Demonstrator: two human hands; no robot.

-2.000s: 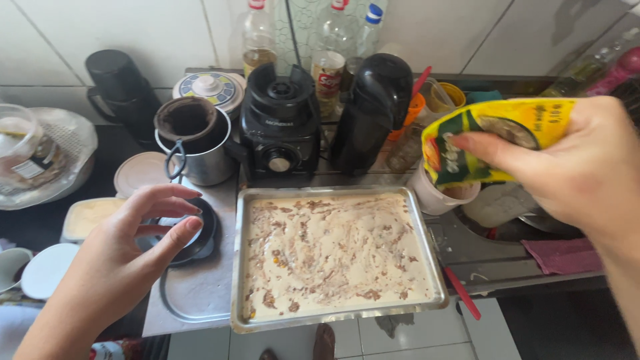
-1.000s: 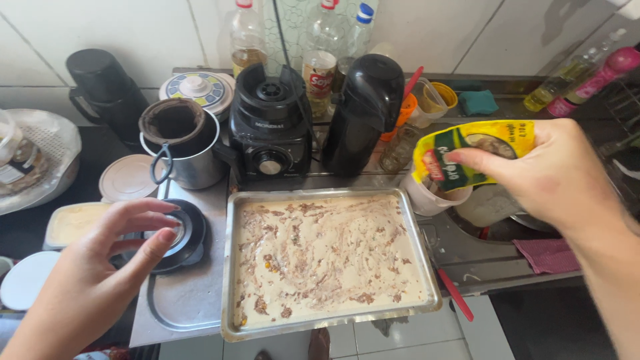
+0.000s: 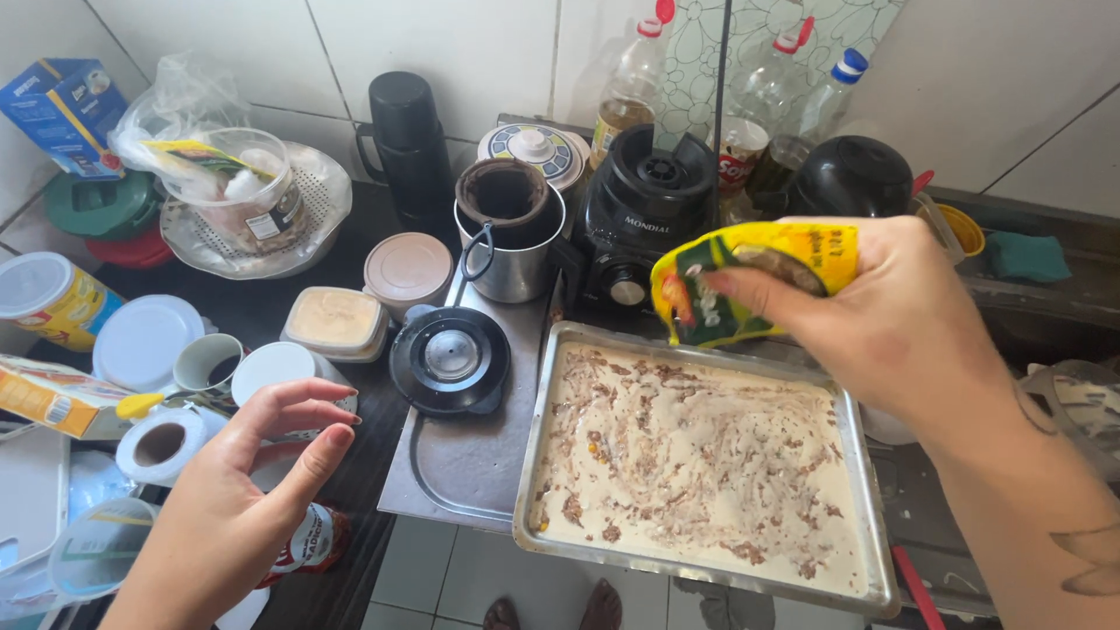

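Note:
My right hand point(image 3: 884, 324) grips a yellow and green food packet point(image 3: 752, 284) above the back right part of a metal baking pan. The rectangular baking pan point(image 3: 700, 573) holds pale batter point(image 3: 700, 464) with brown bits and a few yellow kernels showing. My left hand point(image 3: 254, 490) is raised at the left with fingers curved and apart, holding nothing. Near it lies a round black lid point(image 3: 451, 359) with a clear centre, on the metal worktop. The packet's open end, if there is one, cannot be made out.
Behind the pan stand a black blender base point(image 3: 647, 219), a metal pot point(image 3: 516, 262) with a cloth coffee strainer point(image 3: 503, 192), and plastic bottles point(image 3: 626, 105). A black thermos point(image 3: 407, 149), lidded tubs point(image 3: 337, 319), a mug point(image 3: 208, 363) and a perforated bowl point(image 3: 328, 192) crowd the left.
My right hand has moved with the packet from beyond the pan's right side to over its back right part. The view has shifted left, showing more of the left counter.

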